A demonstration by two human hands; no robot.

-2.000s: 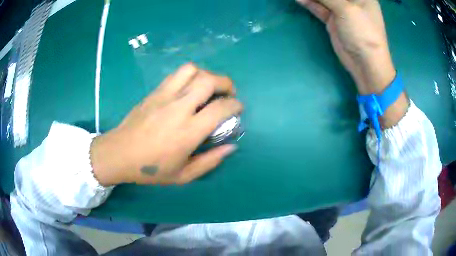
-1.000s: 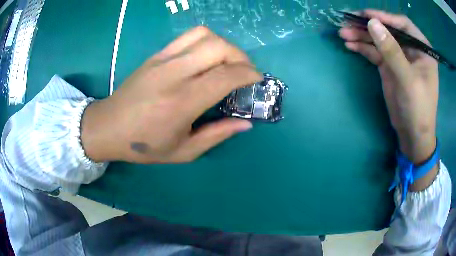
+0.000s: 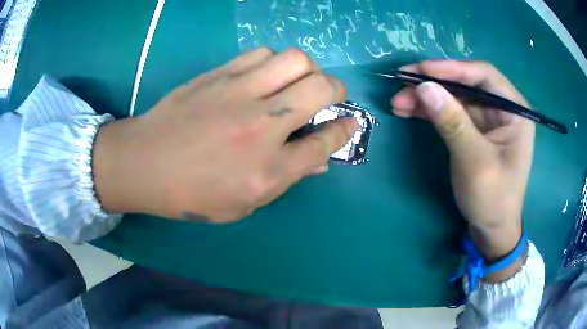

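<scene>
A watch unit (image 3: 353, 145) with a rounded-square black frame and bright silver-white inside lies on the green mat. My left hand (image 3: 248, 135) is over its left side, the fingers on the unit, one fingertip over its inside; part of the unit is hidden under them. My right hand (image 3: 479, 115) holds slim black tweezers (image 3: 489, 97) between thumb and fingers, right of and above the unit. The tweezers' tip points left, apart from the unit, and I see nothing clear in it.
A shiny wrinkled clear film (image 3: 360, 29) lies beyond my hands. Pale ribbed sheets (image 3: 13, 48) are at the far left edge. A white line (image 3: 147, 58) crosses the green mat (image 3: 309, 257). Part of a dark and silver pile (image 3: 577, 238) shows at the right edge.
The right hand has moved left and nearer to the unit with the tweezers. The left fingers now lie further over the unit. The two white pieces on the film are out of view.
</scene>
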